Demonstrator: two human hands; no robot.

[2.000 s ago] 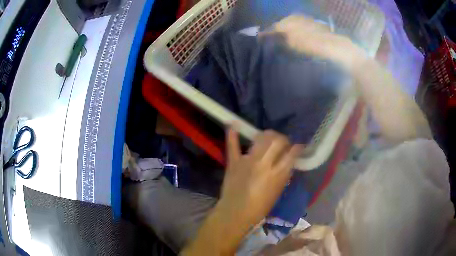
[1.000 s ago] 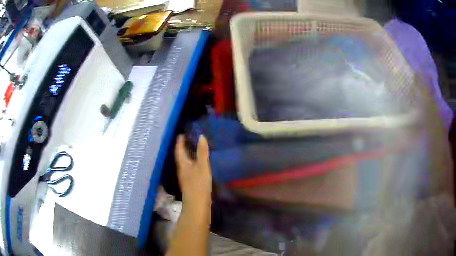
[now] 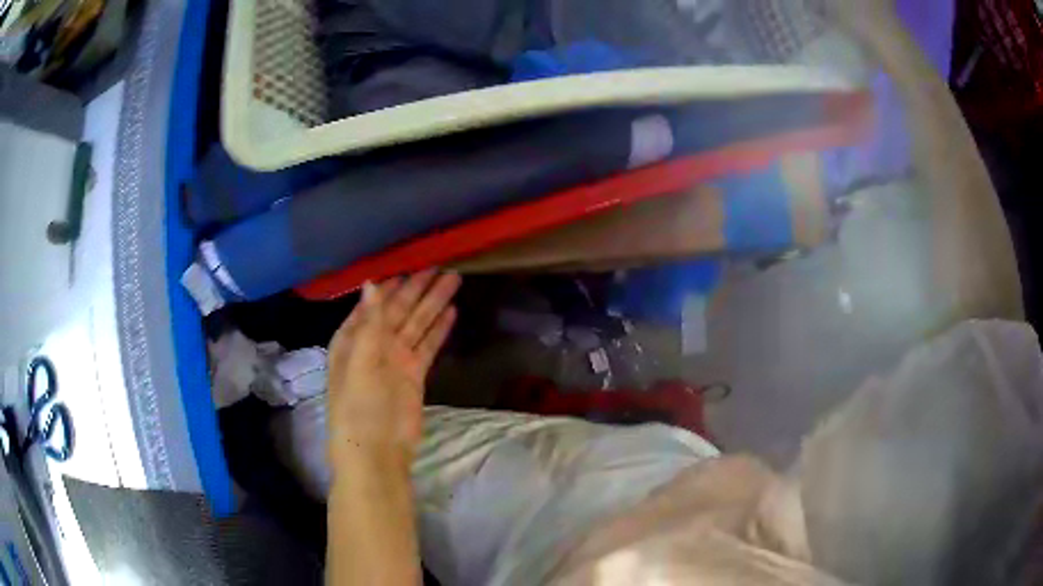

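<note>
A cream plastic basket (image 3: 458,109) holding dark and grey cloth is at the top, cut off by the frame edge. Below it is a red basket's rim (image 3: 515,221), with dark blue-black cloth (image 3: 435,189) between the two rims. My left hand (image 3: 383,361) has its fingers extended, their tips at the red rim's near edge; it holds nothing that I can see. My right forearm runs up the right side, blurred, and my right hand is out of the picture beyond the top edge.
The white sewing table (image 3: 103,401) with blue edge is at left, bearing scissors (image 3: 46,410), a green-handled tool (image 3: 78,197) and a dark grey panel (image 3: 149,532). A brown box-like surface (image 3: 595,238) lies below the red rim. My lap and floor scraps are below.
The cream basket, first held by my left hand, now appears higher in view, with the red rim and dark cloth exposed below. My left hand has left the cream rim for the red one.
</note>
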